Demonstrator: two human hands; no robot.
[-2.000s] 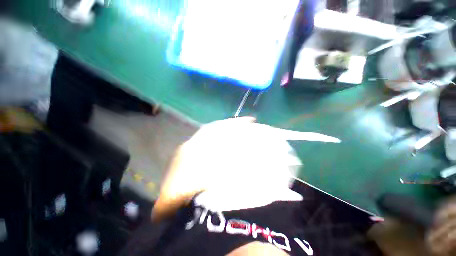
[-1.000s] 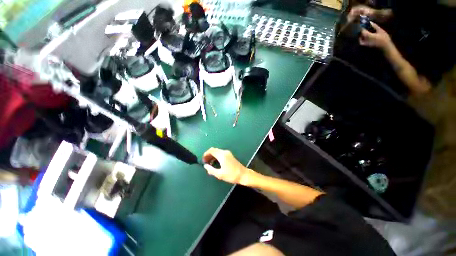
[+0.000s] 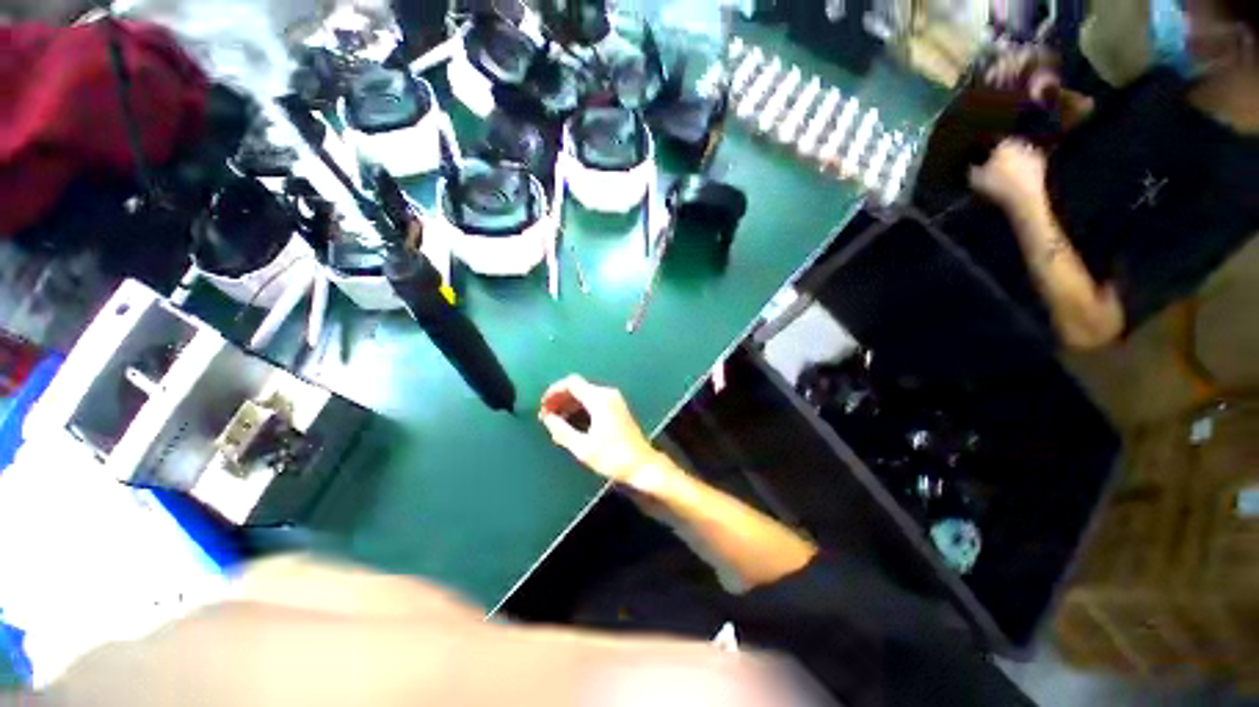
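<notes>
My right hand (image 3: 597, 428) is over the green mat near the bench edge, fingers and thumb curled into a ring. Whether it holds something small is unclear. The black electric screwdriver (image 3: 449, 332) with a yellow band hangs up and left of it, its lower end a little apart from the fingers. My left forearm (image 3: 373, 642) crosses the bottom, large and blurred, towards the overexposed white contents of the blue-rimmed tray (image 3: 200, 532). My left hand cannot be made out in the glare at lower left. No housing is seen in my hands.
A pale grey feeder box (image 3: 180, 428) stands beside the tray. White camera units (image 3: 497, 228) stand in rows at the back, with a black camera head (image 3: 707, 214) to their right. Beyond are a dotted tray (image 3: 822, 118), a large black bin (image 3: 1091, 414) and another person (image 3: 1132, 207).
The view turned from the tray to the camera units. The white housing in hand two seconds ago is out of sight. My left arm has entered at the bottom; the screwdriver hangs more upright.
</notes>
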